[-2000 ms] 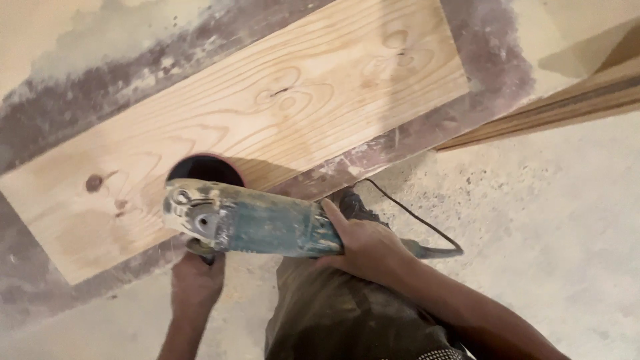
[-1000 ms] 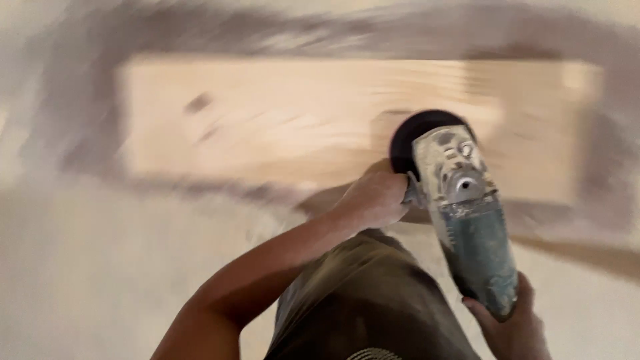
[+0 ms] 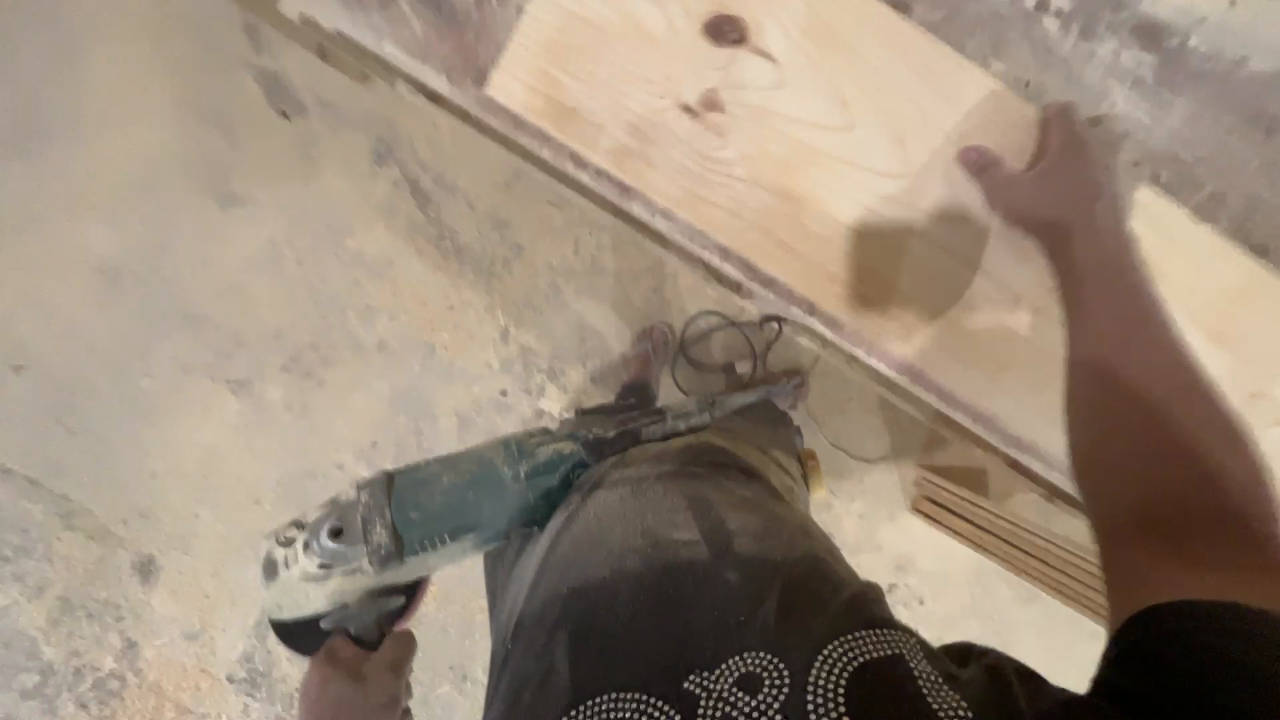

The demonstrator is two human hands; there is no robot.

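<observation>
A teal angle grinder (image 3: 480, 490) lies across the lap at the lower left, its pale, dusty head pointing left. My left hand (image 3: 358, 672) is closed beneath that head, at the side handle, with the dark disc (image 3: 300, 632) partly hidden by the head. A pale, knotted wooden board (image 3: 640, 110) lies on a dusty work surface (image 3: 560, 165). Over the board's far edge, my right hand (image 3: 1050, 180) has its thumb and fingers spread and holds no tool. Whether its fingers touch the wood is unclear.
Several stacked wooden strips (image 3: 1010, 550) are on the floor at the lower right. A looped cable (image 3: 715, 350) hangs near the table edge, beside the knees and a foot (image 3: 645, 355). Pale, dusty floor (image 3: 200, 330) spreads out on the left.
The grinder has left the board and now rests across my lap, head to the left. My right hand has let go of its rear body and reached over the board. The view has turned strongly.
</observation>
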